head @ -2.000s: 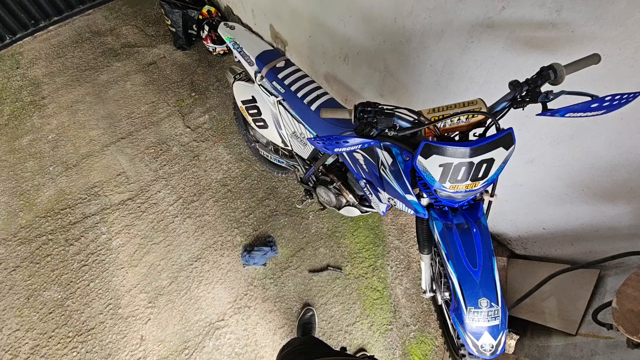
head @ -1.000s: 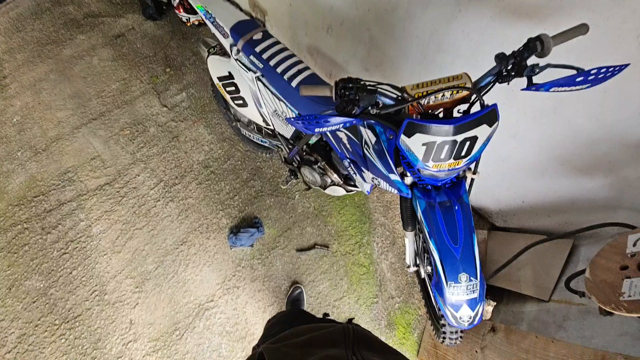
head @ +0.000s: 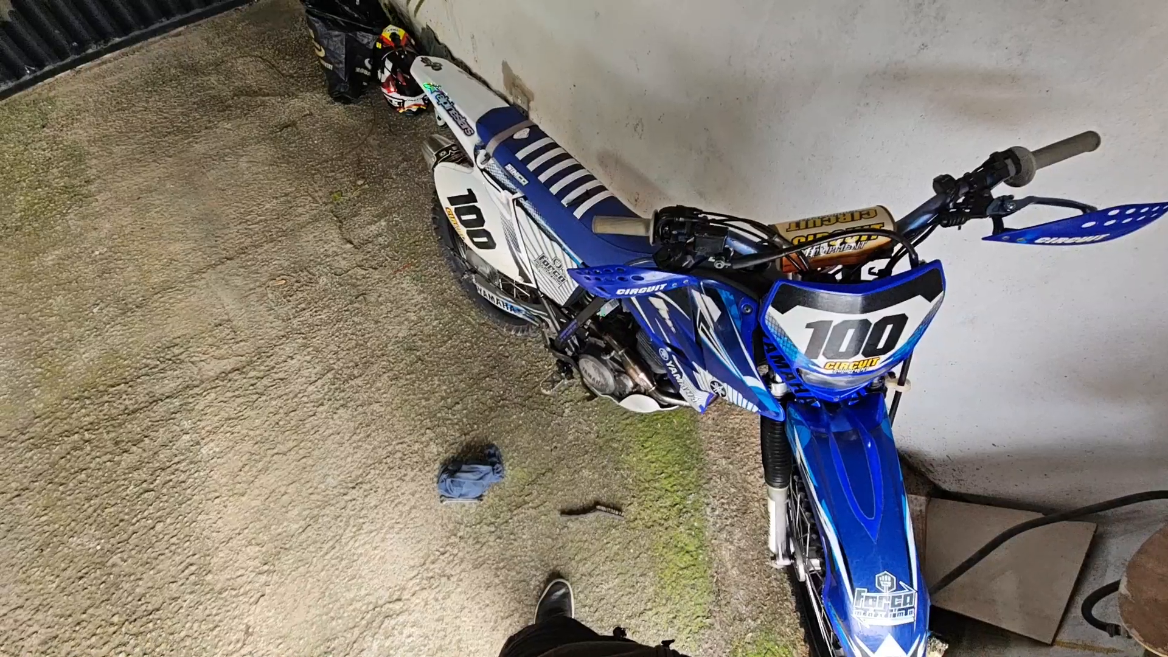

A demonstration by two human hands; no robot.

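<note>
Neither my left hand nor my right hand shows in the head view. A blue and white Yamaha dirt bike (head: 712, 319) stands along the pale wall, its front fender (head: 858, 511) toward the lower right. Its number plate (head: 853, 338) faces me. The striped seat (head: 566, 178) runs toward the upper left, behind the handlebar (head: 931, 214) with its blue handguards. On the rough concrete floor lie a crumpled blue cloth (head: 471, 474) and, to its right, a small dark slender object (head: 593, 510) that I cannot identify.
My shoe (head: 555, 600) is at the bottom edge. A helmet (head: 398, 73) and a dark bag (head: 342, 55) sit behind the rear fender. At the lower right are a flat square panel (head: 1004, 566), a black hose (head: 1022, 529) and part of a round wooden object (head: 1145, 593). A corrugated dark panel (head: 73, 32) borders the floor.
The view has shifted a little; the round wooden object at the right shows less than one second ago. The bike, the cloth and the slender object have not plainly moved.
</note>
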